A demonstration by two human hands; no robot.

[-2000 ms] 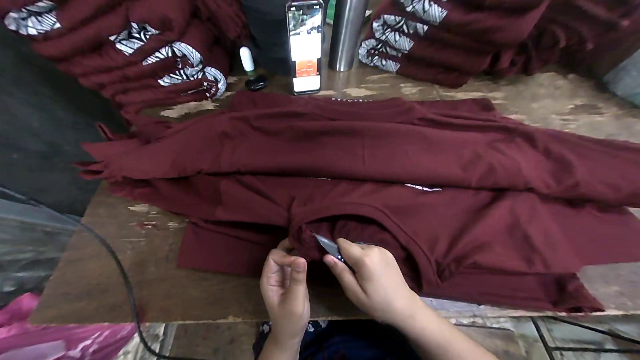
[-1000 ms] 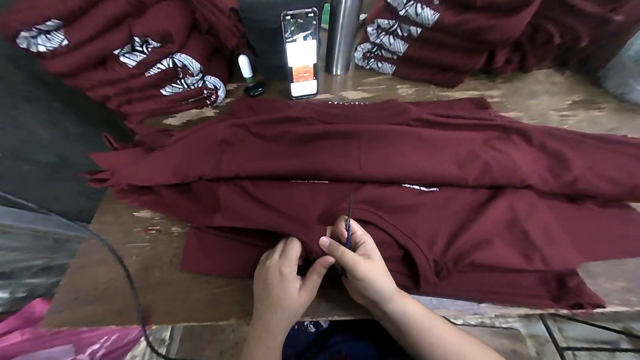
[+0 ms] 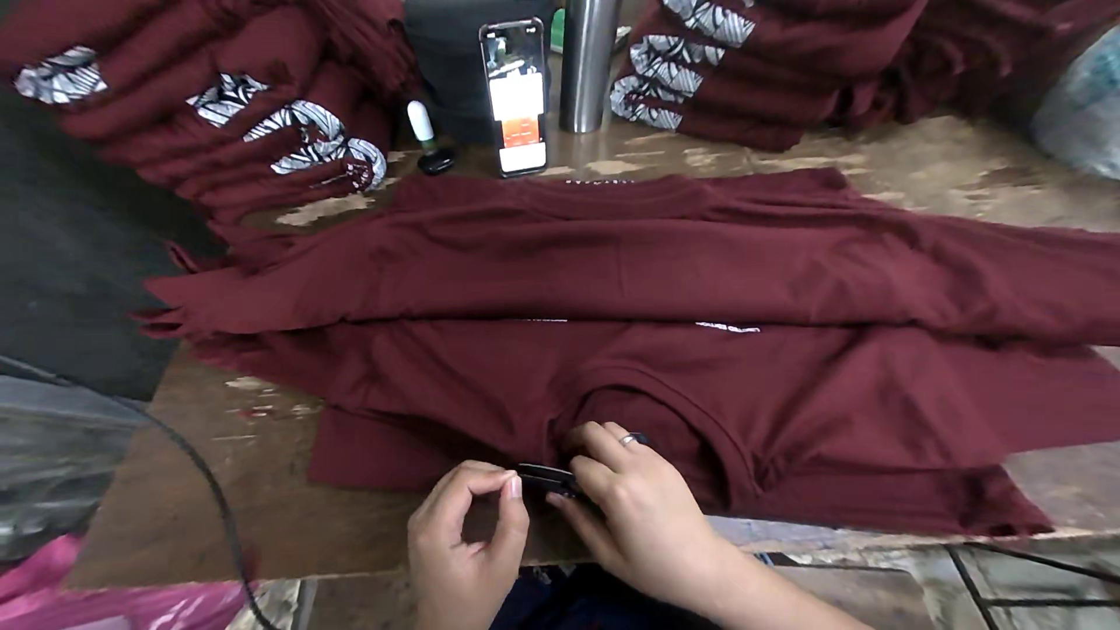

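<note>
Maroon T-shirts lie spread in layers across the wooden table, with a round neckline near the front edge. At that neckline, my right hand, with a ring on one finger, holds small dark thread snips, their blades pointing left. My left hand is just left of the blade tips, thumb and index fingertip pinched together. Whatever lies between those fingertips is too small to make out; it may be a thread or a bit of fabric.
Folded maroon shirts with white prints are stacked at the back left and back right. A phone stands upright beside a metal bottle and a white-topped small object. A black cable hangs at the left.
The snips, upright in my right hand a second ago, now point left toward my left fingertips. My left hand's thumb and index finger have come together in a pinch.
</note>
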